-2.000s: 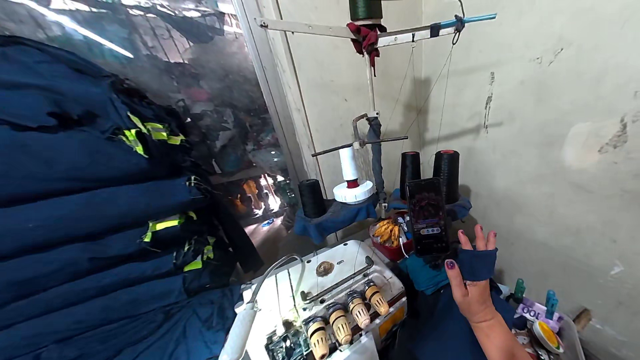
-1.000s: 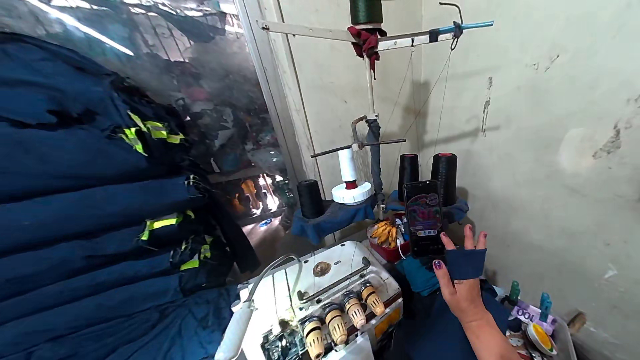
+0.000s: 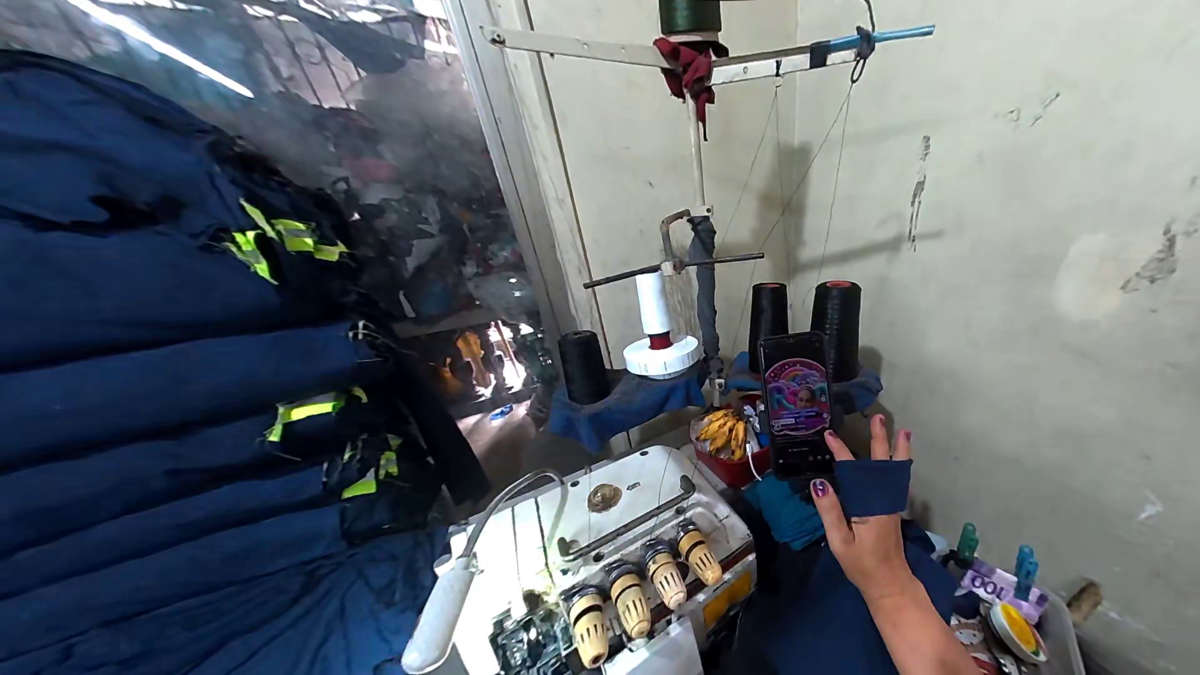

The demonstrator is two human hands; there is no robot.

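Note:
My right hand (image 3: 867,516), with dark blue fabric wrapped across its fingers, is raised at the lower right edge of a black smartphone (image 3: 797,403). Its fingers are spread, and a fingertip is close to the phone's lit screen; whether it touches cannot be told. The phone stands upright in front of two black thread cones (image 3: 769,323). Left of the hand is a white overlock sewing machine (image 3: 637,478) with several tan tension knobs (image 3: 628,600) and a lamp (image 3: 441,614) shining on it. My left hand is out of view.
Dark blue garments (image 3: 159,412) with yellow-green strips are piled at the left. A thread stand (image 3: 698,169) with a white cone (image 3: 653,305) rises behind the machine. A red basket (image 3: 736,469) holds bananas. At the lower right sits a plastic bin (image 3: 1059,637) with small items. A wall bounds the right.
My right hand stays beside the phone; its fingers have shifted slightly closer to the phone's lower edge since the earliest frame. The picture on the phone's screen has changed.

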